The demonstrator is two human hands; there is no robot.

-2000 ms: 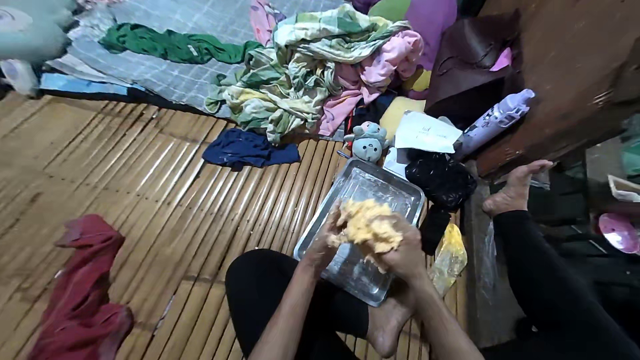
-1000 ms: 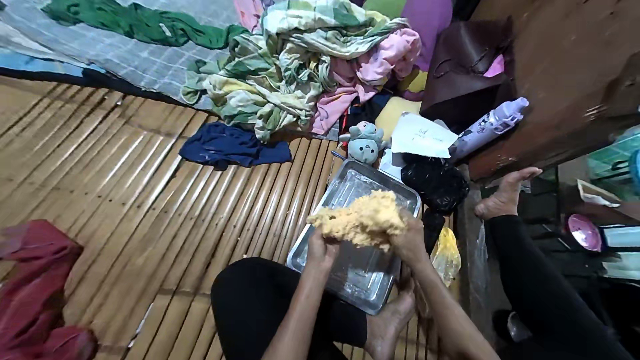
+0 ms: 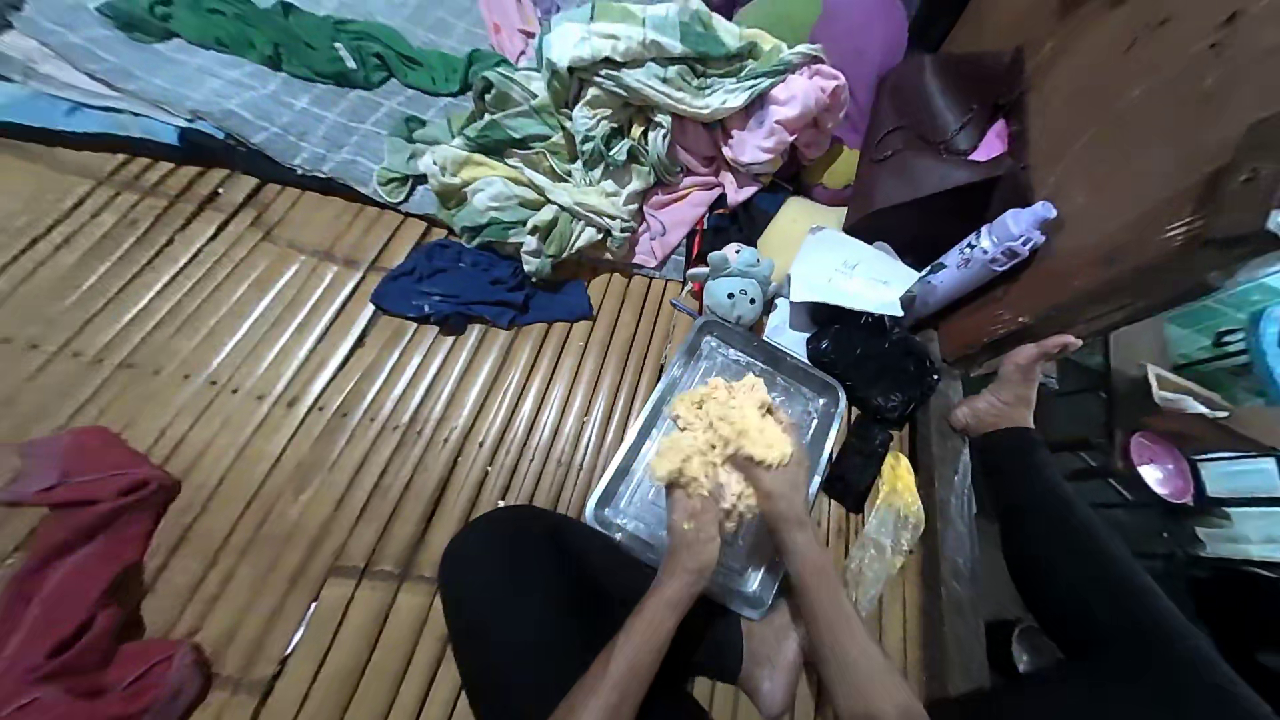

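Observation:
A lumpy mass of pale yellow dough (image 3: 725, 430) is held over a rectangular metal baking pan (image 3: 625, 485), which lies on the slatted bamboo floor by my folded leg. My left hand (image 3: 692, 520) grips the dough from below on its near side, fingers partly sunk in it. On the right side, my right hand (image 3: 780, 470) presses into the same mass, its fingertips hidden by the dough. The pan's inner surface shows whitish smears.
Beyond the pan are a small plush toy (image 3: 738, 290), paper (image 3: 850, 272), a black plastic bag (image 3: 875, 365) and a lilac bottle (image 3: 985, 255). A yellow-stained plastic bag (image 3: 890, 520) lies to the right. Dark blue cloth (image 3: 475, 287) and red cloth (image 3: 85, 560) lie leftward.
The dough was stretched wide between my two hands a second ago; now it is bunched more compactly, and my hands have come closer together beneath it.

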